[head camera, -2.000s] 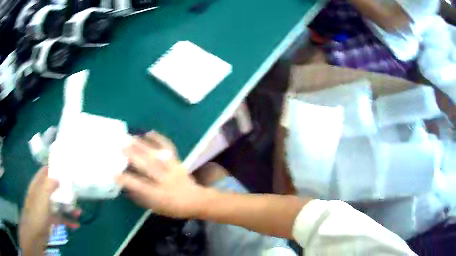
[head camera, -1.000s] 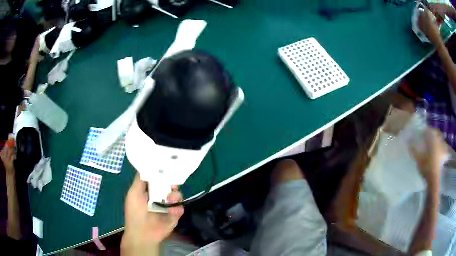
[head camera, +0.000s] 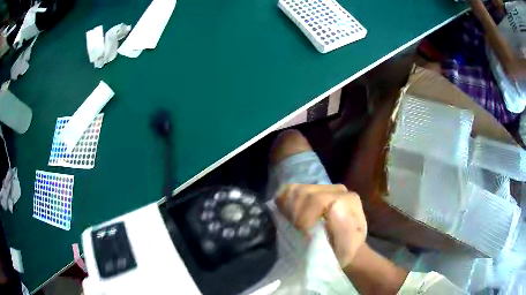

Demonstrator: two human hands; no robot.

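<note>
The white security camera (head camera: 147, 253) is low in front of me, over my lap and the table edge. Its black front shows a round lens and a ring of LEDs. A thin black cable (head camera: 167, 152) with a connector end stretches over the mat. My right hand (head camera: 326, 219) is closed on a clear air cushion sleeve (head camera: 320, 262), which hangs beside the camera's front; its lower part is cut off by the picture's edge. My left hand is not visible.
A carton (head camera: 398, 138) of clear sleeves stands at the right. On the green table lie a dotted sticker stack (head camera: 326, 26), sticker sheets (head camera: 53, 199), white strips (head camera: 151, 26) and crumpled white pieces (head camera: 106, 46). Another person's arm (head camera: 496, 40) is at upper right.
My right hand has come from the carton to the camera, now with a sleeve. The camera has moved down toward my lap and turned, its lens now showing. My left hand has left the view.
</note>
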